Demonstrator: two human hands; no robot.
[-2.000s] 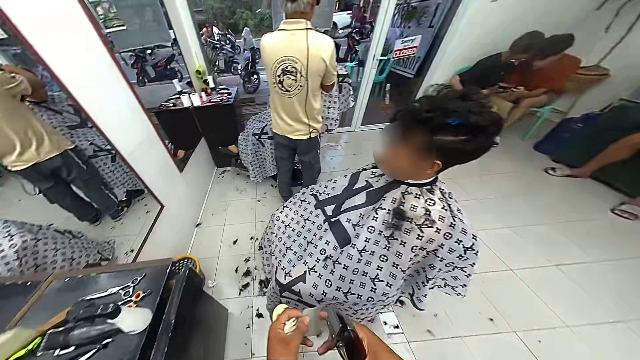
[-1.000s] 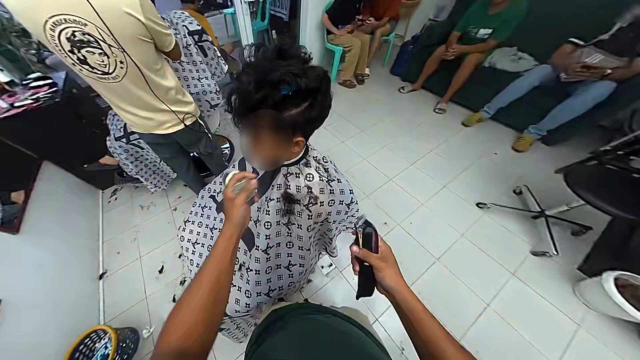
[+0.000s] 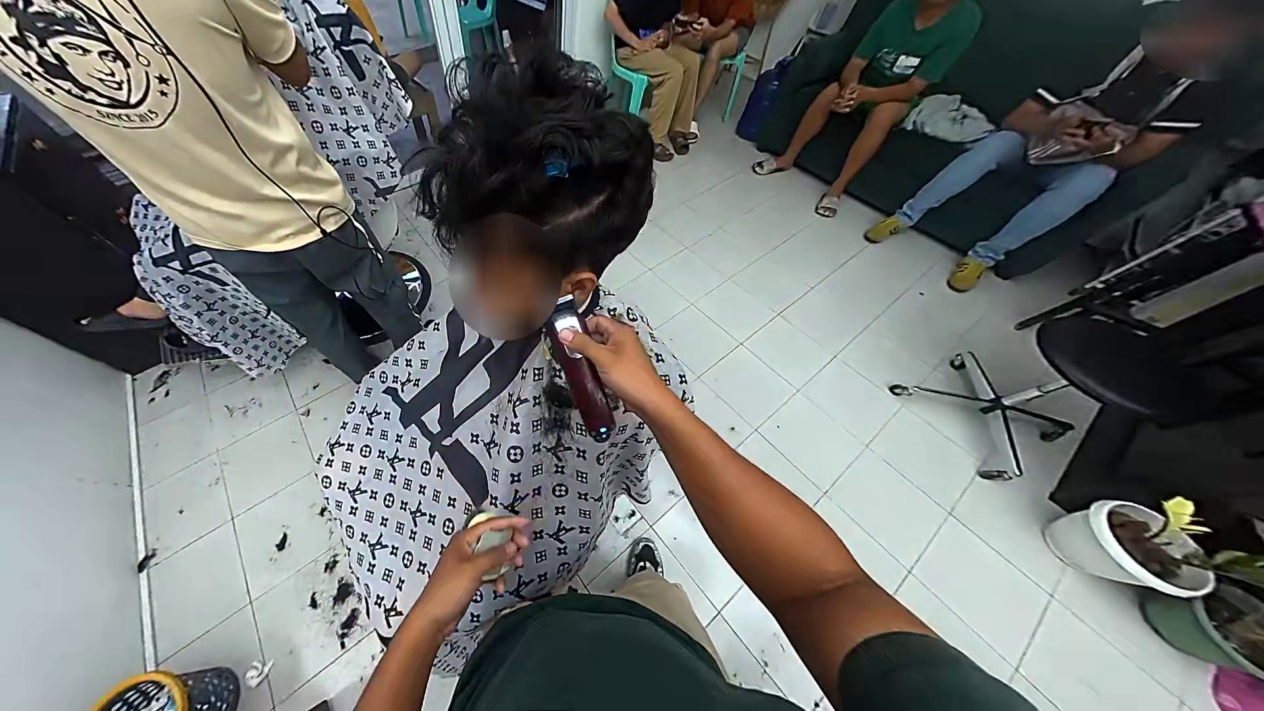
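Observation:
A seated person wears a black-and-white patterned barber's cape point(image 3: 444, 464), with dark cut hair on its front. Dark curly hair point(image 3: 533, 148) is piled up on the head, held by a blue clip point(image 3: 557, 166). My right hand point(image 3: 617, 360) grips a dark red cordless hair clipper point(image 3: 585, 390) upright, its head just below the person's ear point(image 3: 583, 286); whether the blade touches the skin cannot be told. Low in front of the cape, my left hand point(image 3: 479, 568) is closed around a small pale object point(image 3: 494, 541), partly hidden by the fingers.
A co-worker in a cream shirt point(image 3: 188, 118) stands close at the left beside another caped person. Several people sit along the back on a dark sofa point(image 3: 889, 183) and chairs. A wheeled black chair point(image 3: 1126, 370) and potted plants point(image 3: 1126, 553) stand right. Hair clippings point(image 3: 346, 592) lie on the tiles.
My right hand has brought the clipper up from the person's side to below the ear. My left hand has dropped from near the face to low in front of the cape.

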